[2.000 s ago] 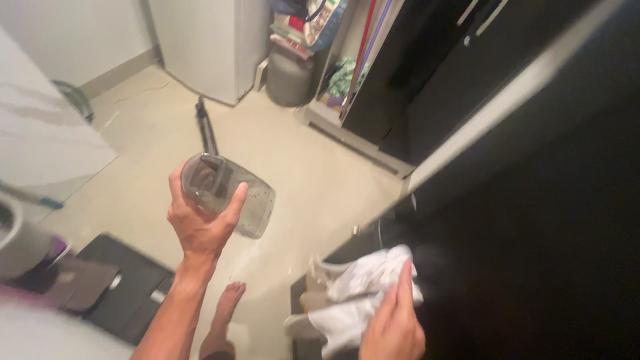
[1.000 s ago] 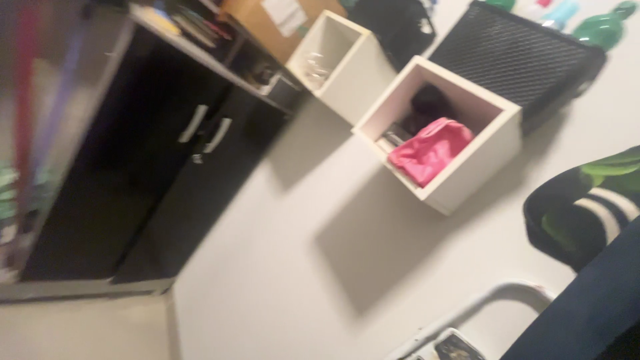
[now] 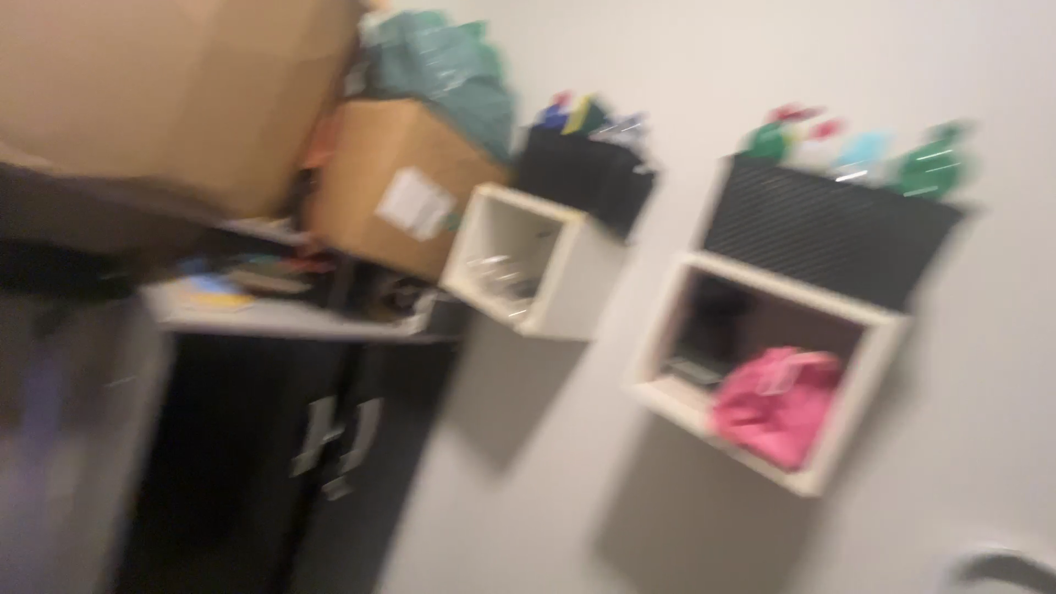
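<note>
Neither my left hand nor my right hand shows in the head view now, so what they hold is hidden. The picture is blurred and tilted. A white cube wall shelf holds a pink cloth item and something dark behind it. On top of that shelf stands a black textured basket with green bottles and other containers in it. Further left, a second white cube shelf holds clear items, with a black bin full of colourful things above it.
A black cabinet with two pale handles stands at lower left. On and above its top are a cardboard box with a white label, a green plastic bag and a large cardboard box. Part of a pale curved object shows at lower right.
The view has swung up from the floor to the wall shelves. Two seconds ago my left hand held a clear container and my right hand was at white cloth; both are out of view.
</note>
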